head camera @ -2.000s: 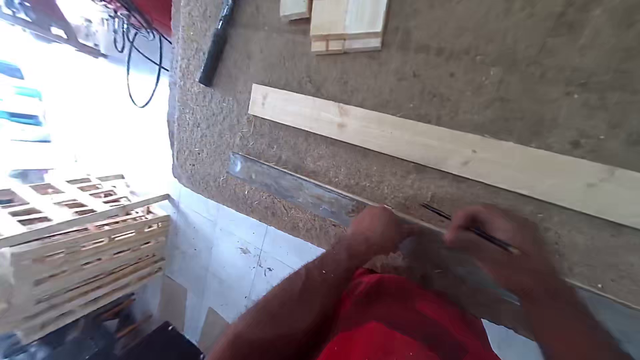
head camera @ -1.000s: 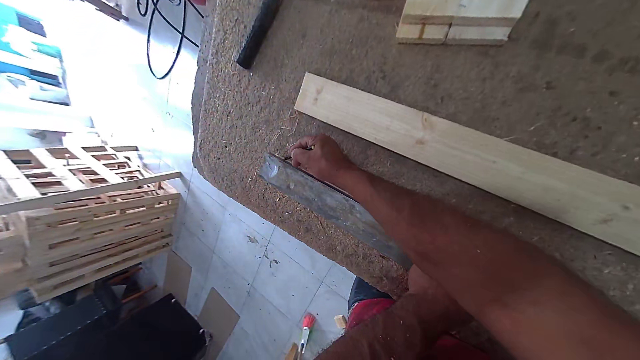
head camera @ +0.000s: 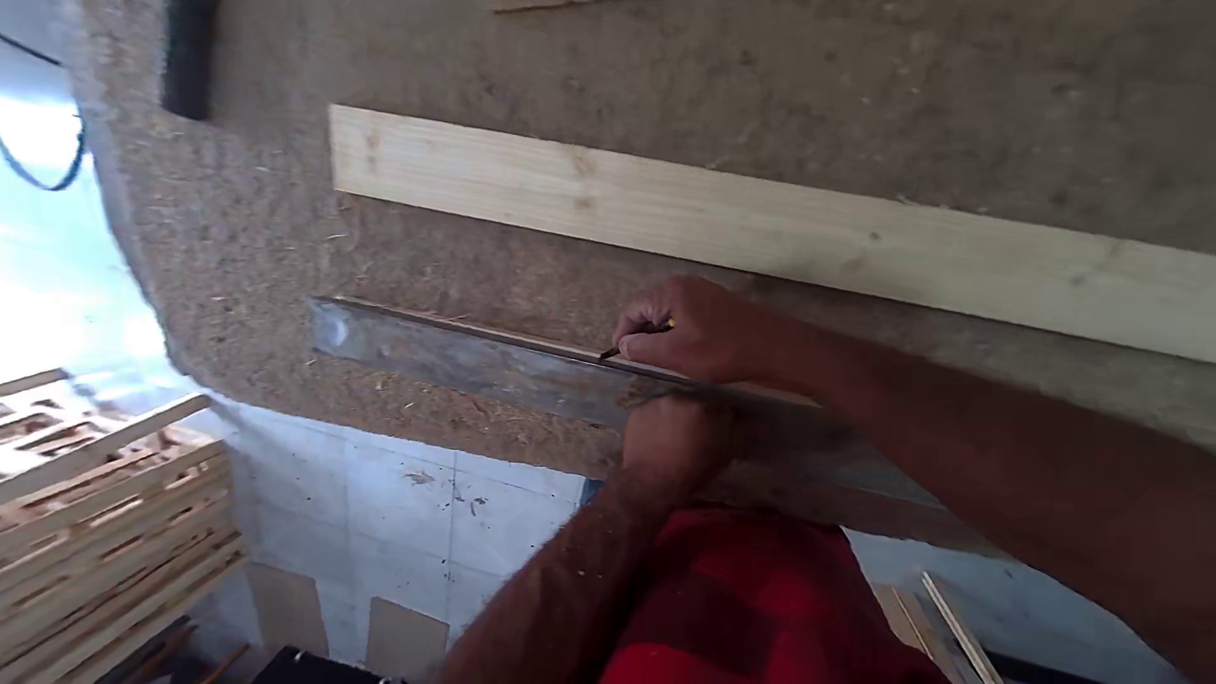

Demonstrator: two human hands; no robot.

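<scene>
My right hand (head camera: 693,328) grips a pencil (head camera: 610,352), its dark tip down at the upper edge of a long metal straightedge (head camera: 465,359). Beneath that edge a thin strip of wood (head camera: 513,334) shows. My left hand (head camera: 679,432) rests on the straightedge just below the right hand; its fingers are mostly hidden and blurred. Farther up the table, a pale wooden board (head camera: 589,195) lies roughly parallel to the straightedge, apart from it.
The worn particleboard tabletop (head camera: 247,256) ends in a rounded left corner. A dark tube-like object (head camera: 190,57) lies at the upper left. Stacked slatted wooden frames (head camera: 114,532) stand on the tiled floor (head camera: 399,513) at lower left.
My right hand was near the straightedge's left end a second ago and is now farther right along its edge. The left hand shows again, on the straightedge.
</scene>
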